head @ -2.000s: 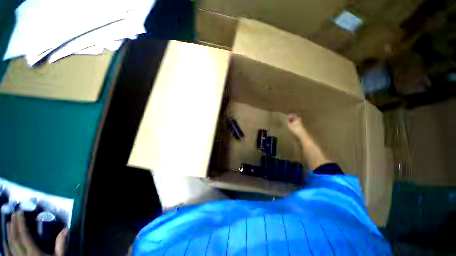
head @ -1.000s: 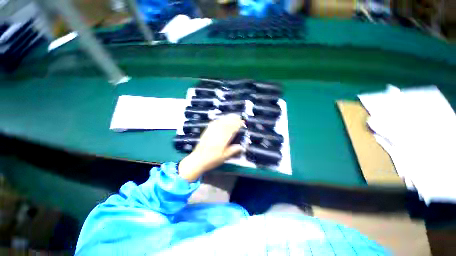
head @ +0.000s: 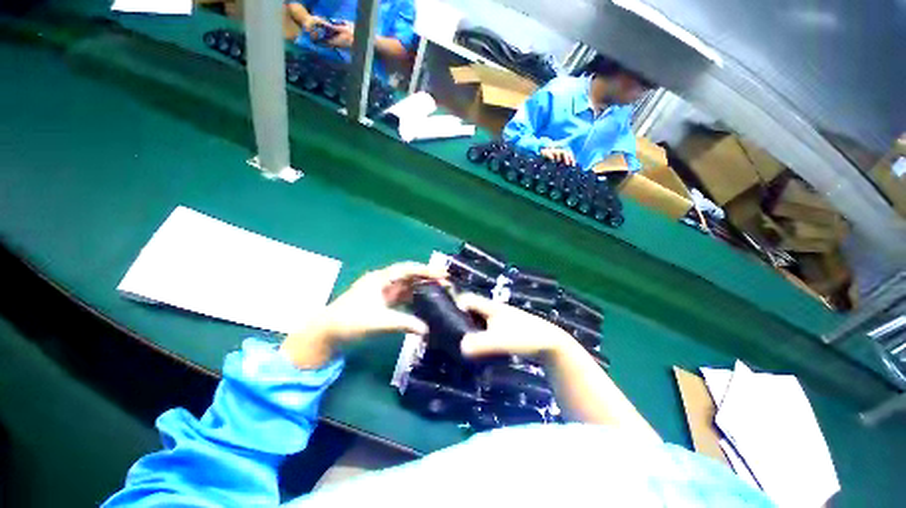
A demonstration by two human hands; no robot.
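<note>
Several black shiny cylindrical units [head: 517,382] lie in close rows on a white backing sheet [head: 405,362] on the green bench. My left hand [head: 373,308] and my right hand [head: 507,332] hold one black unit [head: 443,316] between them, a little above the rows. The left fingers are at its upper end and the right fingers at its side. The hands hide part of the rows. Whether a label is at my fingertips cannot be told.
A spare white sheet [head: 233,270] lies left of the rows. A loose paper pile [head: 780,432] on tan cardboard [head: 697,409] is at right. A metal upright [head: 266,94] stands behind. Across the bench, two people in blue are by more black units [head: 546,179].
The view has turned from the carton back to the bench. My left hand has lifted from the rows, and my right hand has come in. Both now hold a unit.
</note>
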